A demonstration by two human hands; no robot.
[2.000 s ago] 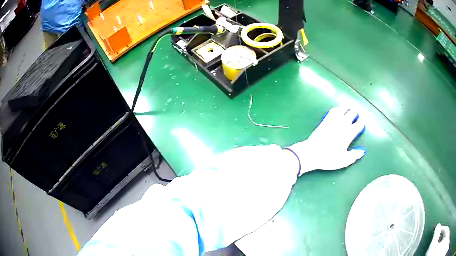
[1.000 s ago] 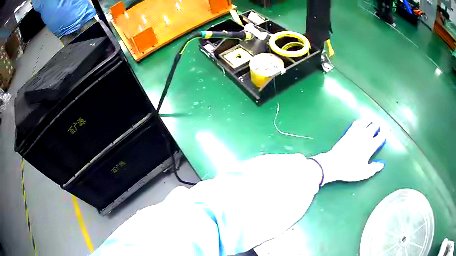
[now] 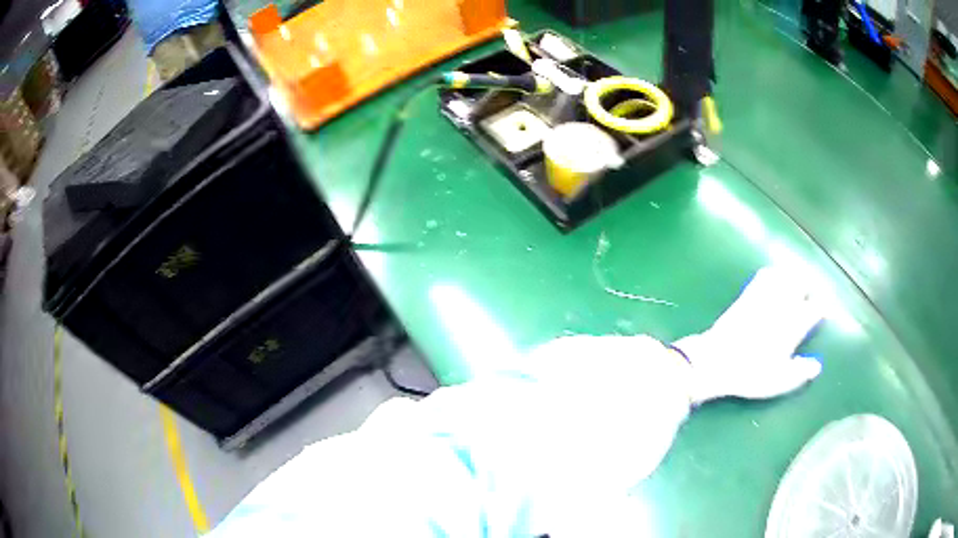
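My left hand (image 3: 758, 342), in a white glove with blue at the fingertips, rests palm down on the green bench mat (image 3: 504, 236) with its fingers apart. It is overexposed and slightly blurred, and no object shows in it. The round clear-greyish turntable disc (image 3: 849, 485) lies below the hand at the lower right, cut off by the bottom edge. A loose curled piece of solder wire (image 3: 630, 295) lies on the mat left of the hand. My right hand is not identifiable; a small white piece (image 3: 942, 529) shows at the lower right corner.
A black tool tray (image 3: 562, 210) holds a yellow-white drum (image 3: 578, 158), yellow rings (image 3: 630, 105) and a green-yellow-handled soldering iron (image 3: 494, 80). An orange fixture (image 3: 368, 47) lies beyond it. A black post (image 3: 688, 58) stands beside the tray. Stacked black crates (image 3: 210, 263) stand left of the bench.
The camera view has shifted, so the bench, tray and crates appear further right and slightly lower. My left hand keeps about the same place on the mat.
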